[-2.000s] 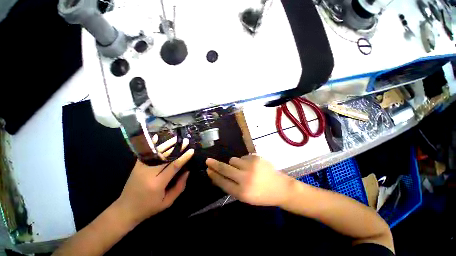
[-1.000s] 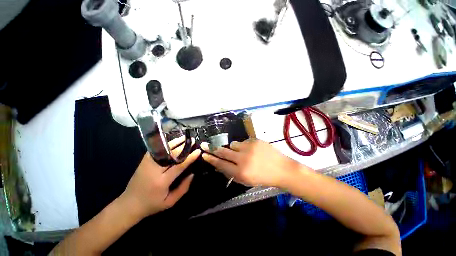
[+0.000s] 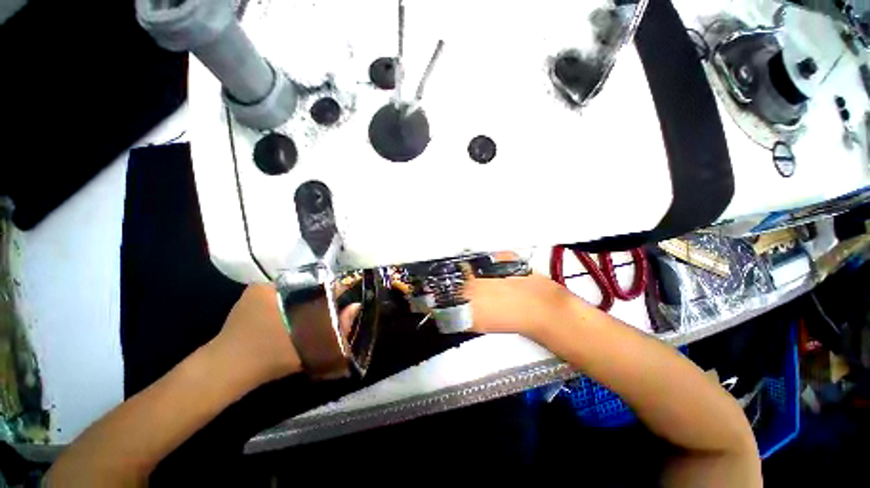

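Note:
The black fabric panel (image 3: 162, 286) lies on the white table, left of and under the head of the sewing machine (image 3: 534, 191). My left hand (image 3: 262, 329) is at the needle end, its fingers mostly hidden behind the curved shiny metal guard (image 3: 315, 329). My right hand (image 3: 506, 303) is just right of the needle area, its fingertips hidden behind the metal parts and the machine head. Both hands are at the fabric, but whether they grip it cannot be seen.
Red-handled scissors (image 3: 606, 276) lie right of the needle, partly under the machine. A tray with a clear plastic bag (image 3: 701, 286) is farther right. A blue crate (image 3: 596, 400) is below the table edge. A black pile (image 3: 86, 86) is at upper left.
The view has moved closer over the machine head. Both hands have moved farther in under the head, and their fingers are now more hidden. More of the table's front edge shows.

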